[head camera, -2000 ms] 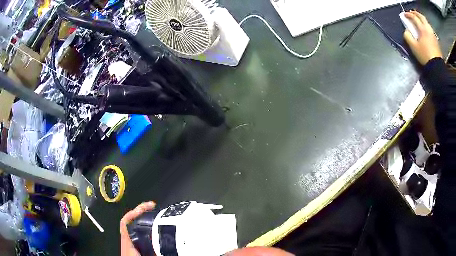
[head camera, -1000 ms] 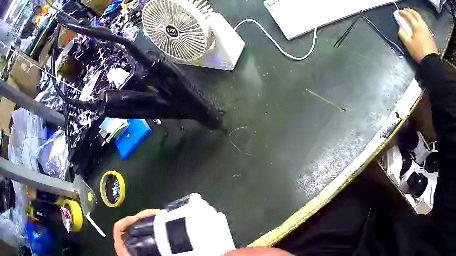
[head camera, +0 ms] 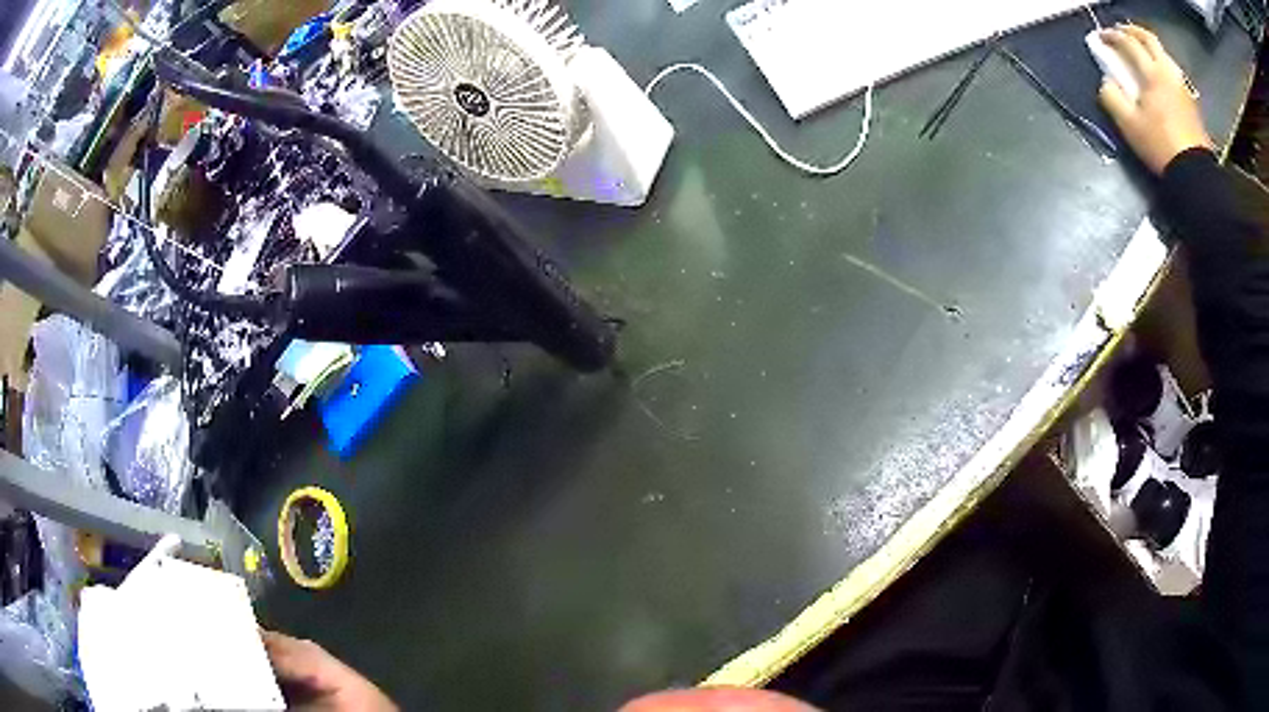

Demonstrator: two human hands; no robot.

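A white security camera [head camera: 174, 633] is at the lower left, above the bench, with its plain white side showing. My left hand [head camera: 327, 677] is at the bottom edge, partly cut off, with its fingers at the camera's right side, holding it. The camera's black head and lens window do not show. My right hand [head camera: 1158, 100], in a black sleeve, lies over a small white computer mouse [head camera: 1113, 64] at the upper right and grips it.
A white fan [head camera: 480, 95], a white keyboard [head camera: 891, 45] and its cable are at the back. A black stand arm [head camera: 487, 264] stands left of centre. Yellow tape [head camera: 315, 537] and a blue item [head camera: 368, 401] lie left. A box of black round parts [head camera: 1148, 487] is below the right bench edge.
My left hand has carried the camera left and turned it, so the black head and window no longer show. My right hand stays on the mouse. The view has shifted slightly.
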